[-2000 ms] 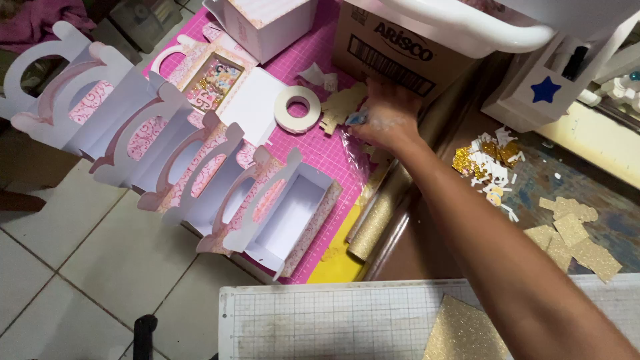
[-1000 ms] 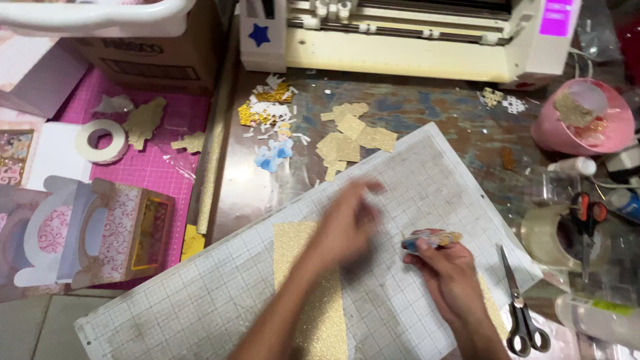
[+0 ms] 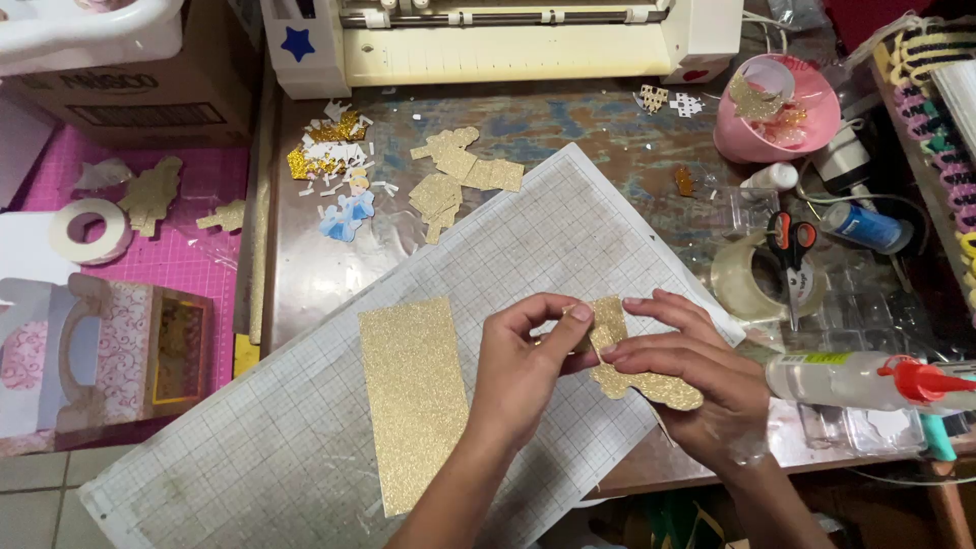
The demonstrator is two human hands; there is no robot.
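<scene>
Both hands hold one gold glitter paper cutout (image 3: 648, 385) above the gridded white cutting mat (image 3: 526, 252). My left hand (image 3: 534, 351) pinches its upper tab between thumb and fingers. My right hand (image 3: 701, 381) supports the wavy-edged part, with fingers across its top and the palm beneath. A plain gold glitter paper rectangle (image 3: 415, 404) lies on the mat, left of my left hand. Beyond the mat are more gold glitter cutouts (image 3: 465, 168), princess figure cutouts in blue dresses (image 3: 349, 210) and a pile of gold and white paper bits (image 3: 332, 149).
A cutting machine (image 3: 503, 53) stands at the back. On the right are a pink cup (image 3: 816, 107), black-and-red scissors (image 3: 791, 244), a clear tape roll (image 3: 732, 282) and a red-capped glue bottle (image 3: 839, 381). On the left are a white tape roll (image 3: 90, 231) and a decorated paper box (image 3: 122, 358).
My left hand has come over to the piece in my right hand, and both now hold it. The gold rectangle, partly covered by my arm a second ago, shows fully.
</scene>
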